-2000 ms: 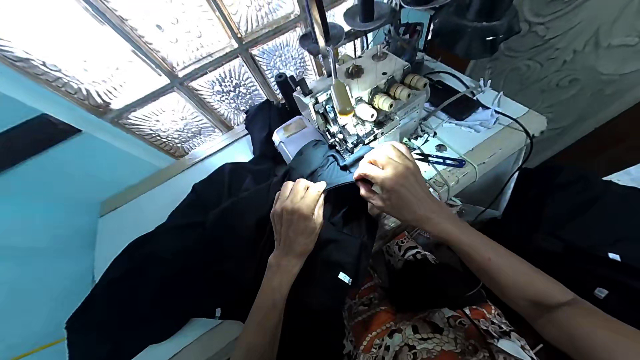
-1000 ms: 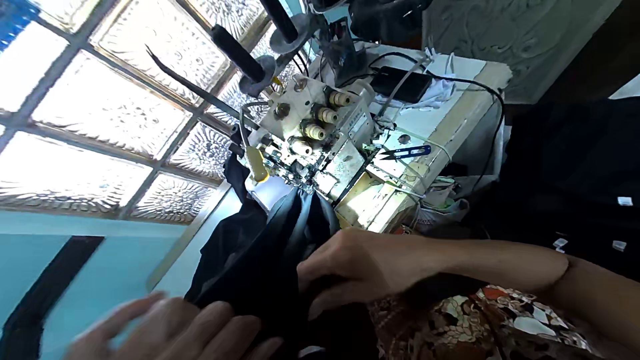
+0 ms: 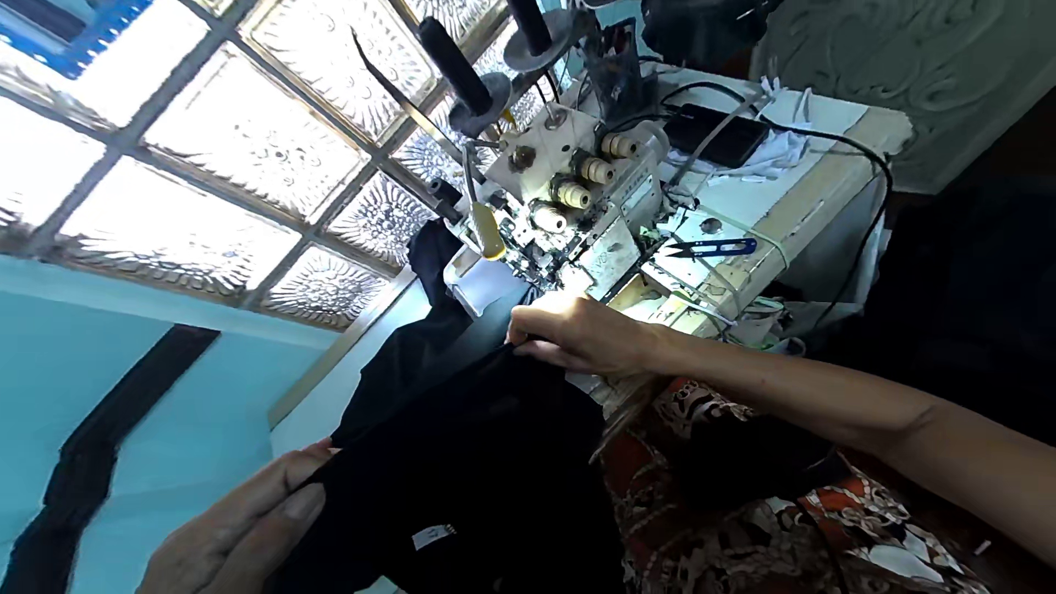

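Black fabric (image 3: 470, 445) with a small white label (image 3: 433, 536) stretches between my two hands. At the lower left, my left hand (image 3: 247, 520) grips the fabric's edge between thumb and fingers. My right hand (image 3: 577, 334) pinches the fabric close in front of the presser-foot area of an overlock sewing machine (image 3: 577, 181). The machine's lamp lights the knuckles of that hand. Part of the fabric lies beside the machine on its left. The needle and the fabric's edge beneath it are hidden.
Blue thread snips (image 3: 714, 247) lie on the white machine table (image 3: 825, 181), right of the machine. Behind them a black phone (image 3: 716, 134) rests on white cloth. Thread cones on spool pins rise at the back, beside a glass-block window (image 3: 256, 132). Dark fabric fills the right side.
Two seconds ago both hands were close together at the machine. My left hand has moved away to the lower left, and the fabric now spans between them. The view has shifted.
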